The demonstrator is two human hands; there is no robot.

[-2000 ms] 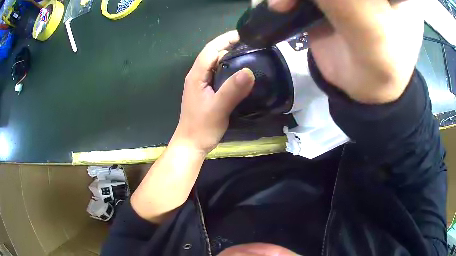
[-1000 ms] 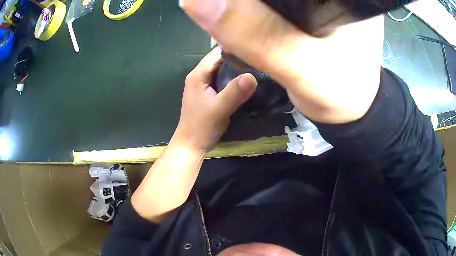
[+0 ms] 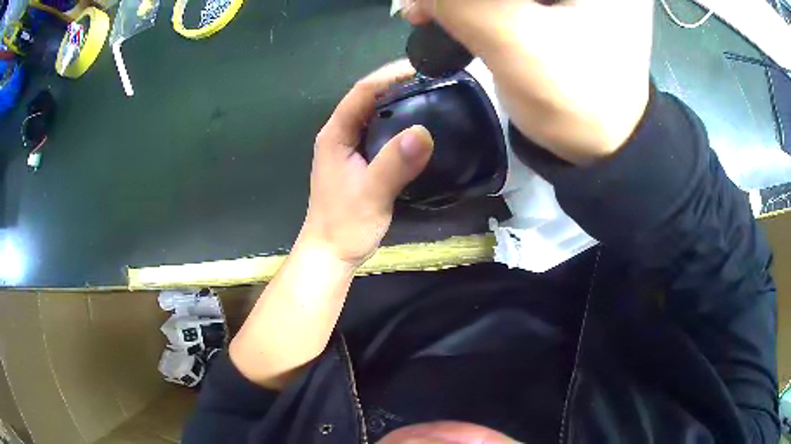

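The security camera lies over the bench's front edge, its glossy black head [image 3: 455,139] to the left and its white body [image 3: 542,221] to the right, partly under my right forearm. My left hand [image 3: 360,178] is wrapped around the black head, thumb on top. My right hand [image 3: 542,65] is above the head at the top of the view and holds the black electric screwdriver [image 3: 438,52], its end at the head's upper edge. The fingertips and the rest of the tool are cut off or hidden, and the bit is not visible.
The dark green mat [image 3: 217,147] has a yellow-taped front edge [image 3: 208,273]. Yellow tape rolls [image 3: 84,43], a thin white stick [image 3: 123,68] and a small black part with a white plug [image 3: 36,130] lie at the left. White cameras [image 3: 191,336] sit in a cardboard box below.
My right hand has drawn back up and right from over the camera, so the black head shows again. The screwdriver's end now points at its upper edge. My left hand has barely moved.
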